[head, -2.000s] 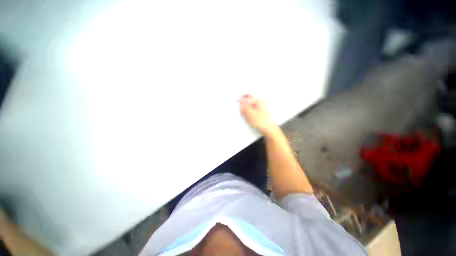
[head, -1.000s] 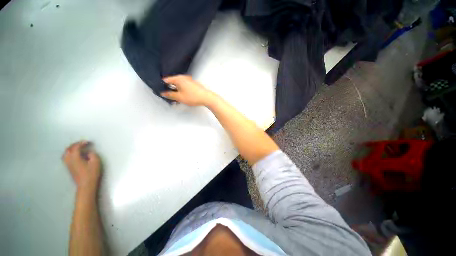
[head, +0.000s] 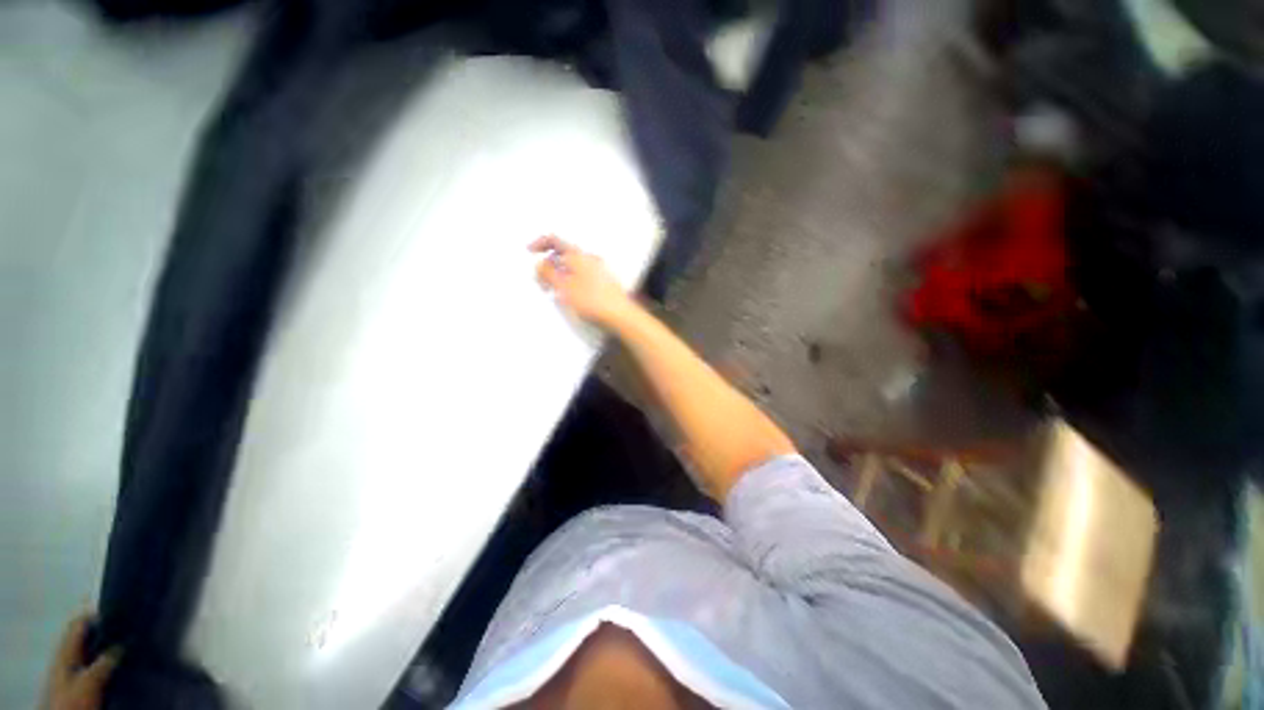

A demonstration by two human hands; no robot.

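Dark trousers point(head: 208, 347) lie in a long strip down the left part of the white tabletop, blurred by motion; stripes cannot be made out. My left hand point(head: 78, 673) is at the lower left, partly cut off by the picture's edge, with its fingers closed on the lower end of the dark cloth. My right hand point(head: 571, 282) is over the tabletop near its right edge, apart from the trousers. Its fingers are partly curled; whether it holds something small is too blurred to tell.
The white tabletop point(head: 402, 361) has more dark cloth point(head: 672, 125) at its far right corner, hanging over the edge. A red plastic item point(head: 998, 271) stands on the speckled floor point(head: 790, 264) at right. A cardboard-coloured box point(head: 1091, 541) is at lower right.
The view has swung. The dark trousers now stretch down the left side to my left hand, which held no cloth one second ago. My right hand has let go of the cloth.
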